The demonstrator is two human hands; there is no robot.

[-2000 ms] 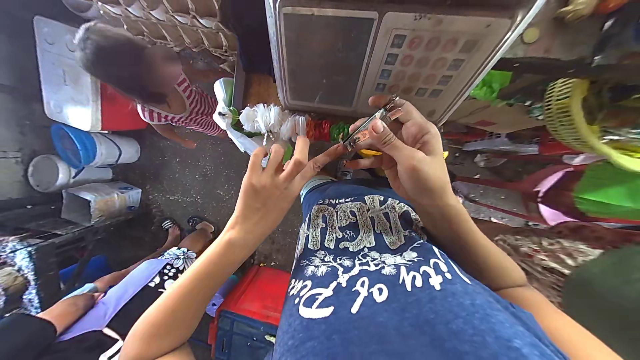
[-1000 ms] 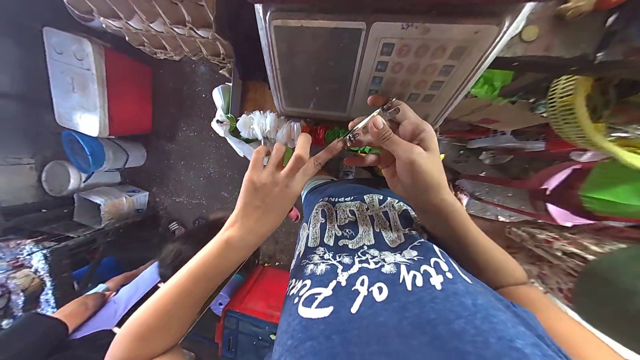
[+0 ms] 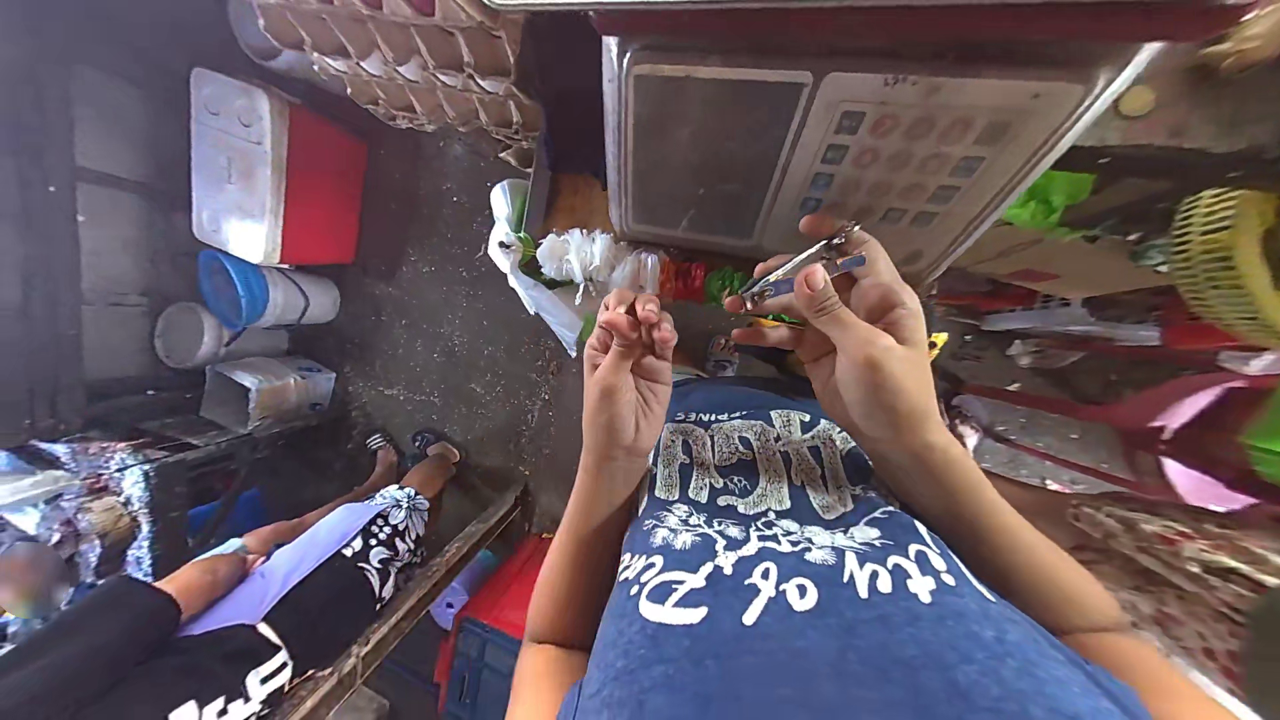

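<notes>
My right hand [image 3: 865,335] holds a metal nail clipper [image 3: 800,272] between thumb and fingers, its lever swung out at an angle and its jaws pointing left. A short gap to the left, my left hand [image 3: 630,365] is raised palm toward me, fingers curled in to the thumb, with nothing seen in it. Just beyond its fingertips hang bunched white plastic bags [image 3: 578,257], beside red [image 3: 683,280] and green bundles [image 3: 724,285]. The front panel of a digital weighing scale [image 3: 900,160], with display and keypad, is above both hands.
A red and white cooler [image 3: 325,185], pails [image 3: 235,290] and egg trays [image 3: 400,60] are at the left and upper left. Another person's legs [image 3: 300,530] show at lower left, behind a wooden bar [image 3: 410,600]. A yellow basket [image 3: 1225,265] stands at right.
My left hand has drawn away from the nail clipper, and its outstretched finger has curled in. The clipper stays in my right hand. A child seen at upper left two seconds ago is out of view.
</notes>
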